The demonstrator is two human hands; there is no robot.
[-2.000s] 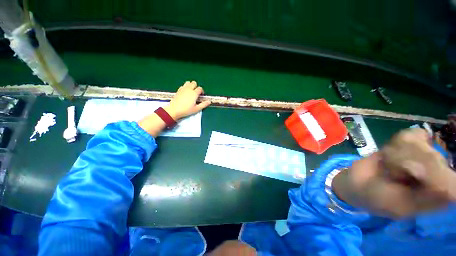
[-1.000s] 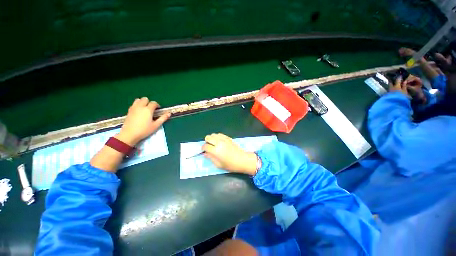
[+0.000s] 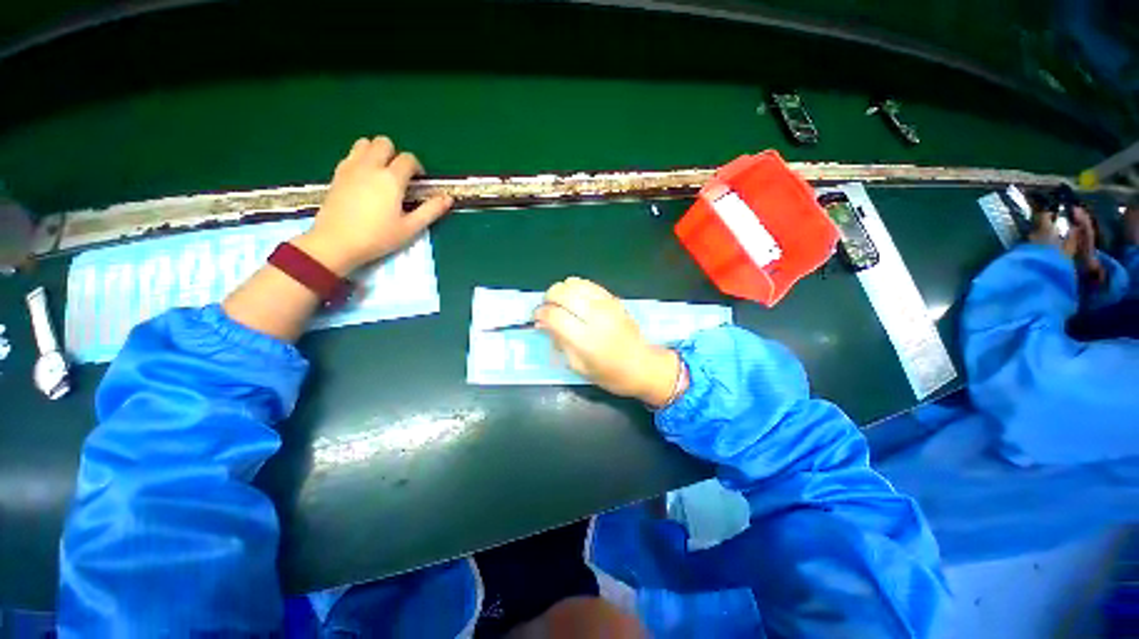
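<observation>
My right hand (image 3: 597, 335) pinches thin tweezers (image 3: 510, 327) over the small pale blue adhesive sticker sheet (image 3: 500, 362). The tweezers' tip points left, at the sheet's left part. Whether the tip holds a piece is too small to tell. My left hand (image 3: 372, 210), with a dark red wrist band (image 3: 310, 272), rests with fingers apart on the worn belt edge rail (image 3: 562, 190). It holds nothing that I can see. Its wrist lies over the longer sticker sheet (image 3: 175, 277), which has rows of whitish shapes.
An orange-red parts bin (image 3: 758, 227) with a white strip inside stands right of centre. An electronic unit (image 3: 852, 234) lies beside it by a long white strip sheet (image 3: 909, 306). Two units (image 3: 793, 117) lie on the belt. A wristwatch (image 3: 49, 356) is at left. A neighbour's blue sleeve (image 3: 1043, 356) is at right.
My right hand has come from the far right, where it was blurred, to the small sheet, which now lies straighter. My left hand stays on the rail. The camera view has shifted.
</observation>
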